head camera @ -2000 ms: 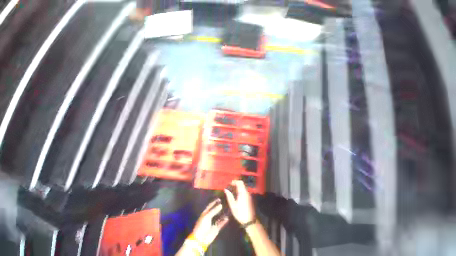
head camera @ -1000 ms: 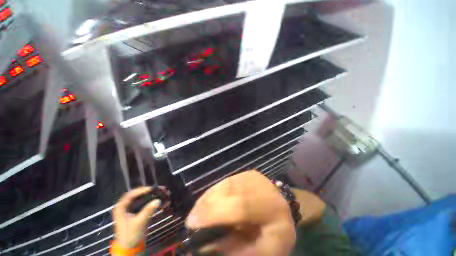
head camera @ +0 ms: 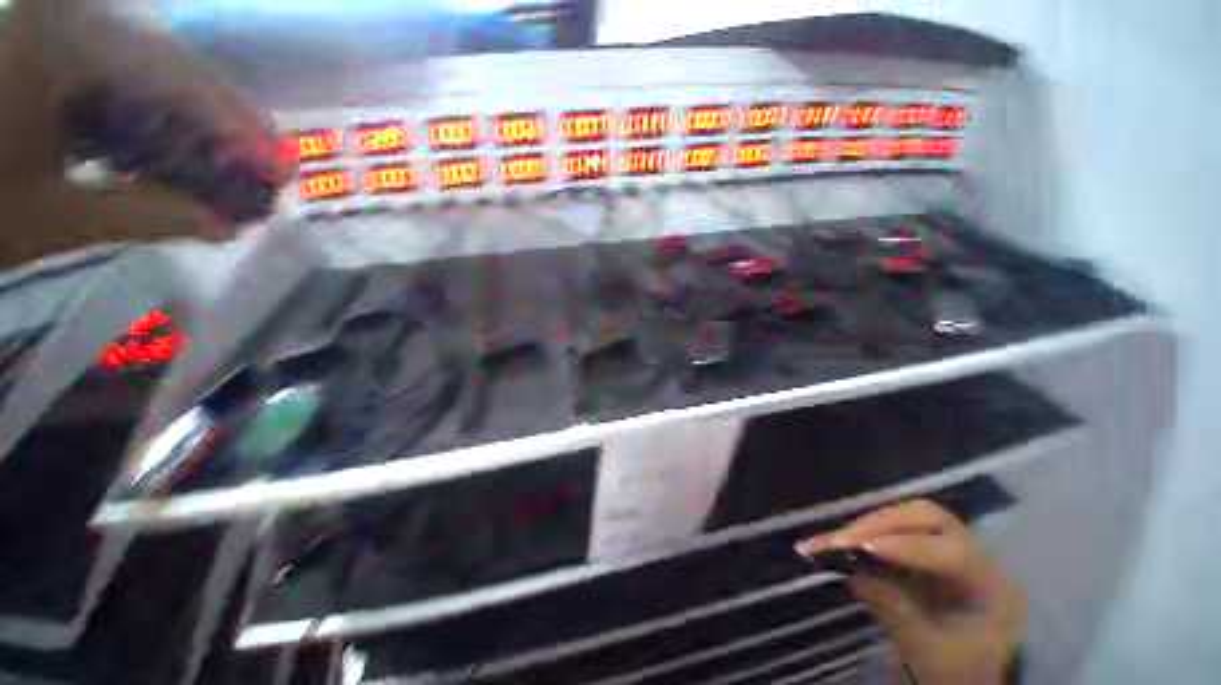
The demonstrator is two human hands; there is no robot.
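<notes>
My right hand (head camera: 937,575) is at the lower right, in front of the lower shelves. Its thumb and fingers pinch a small dark unit (head camera: 844,557). A large blurred hand and forearm (head camera: 161,127), seemingly my left, is close to the camera at the upper left. A dark patch shows near its fingers, but blur hides whether it holds anything. Below and between the hands, the black top shelf (head camera: 536,315) of the rack bears several small dark units, some with red-lit parts, and thin black cables.
Two rows of red digital meters (head camera: 643,142) run behind the top shelf. A white paper label (head camera: 663,488) hangs from its pale metal edge. Closely stacked shelves (head camera: 723,602) lie below. Another rack part with red digits (head camera: 141,340) stands left. A pale wall (head camera: 1138,174) is at the right.
The view has moved to the rack's top shelf and meter rows. My right hand now shows further right, still with a dark unit. The seemingly left hand has risen from lower left to upper left.
</notes>
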